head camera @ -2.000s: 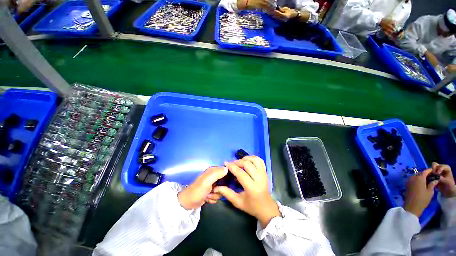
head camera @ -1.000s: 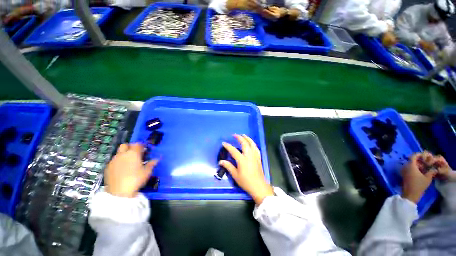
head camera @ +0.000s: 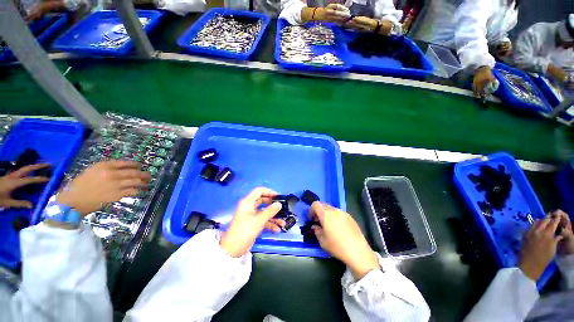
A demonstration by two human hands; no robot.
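Observation:
Several black housings (head camera: 208, 155) lie at the left side of the blue work tray (head camera: 252, 135), singly and in small groups. My left hand (head camera: 255, 217) is over the tray's lower middle, with fingers and thumb around a black housing (head camera: 285, 204). My right hand (head camera: 337, 233) is at the tray's lower right, its fingertips down among black housings (head camera: 309, 197); whether it grips one is hidden. A clear parts box (head camera: 409, 220) with a heap of small black inserts (head camera: 390, 217) stands right of the tray.
Circuit boards (head camera: 135, 151) in clear packaging lie at left, with a neighbour's hand (head camera: 107, 185) over them. Another person's hands work at the right blue tray (head camera: 513, 239). A green conveyor belt (head camera: 252, 94) runs behind; workers and trays stand beyond it.
My left hand has moved right from the tray's left side and now holds a housing. My right hand has moved slightly right and down. A neighbour's arm has come in over the boards.

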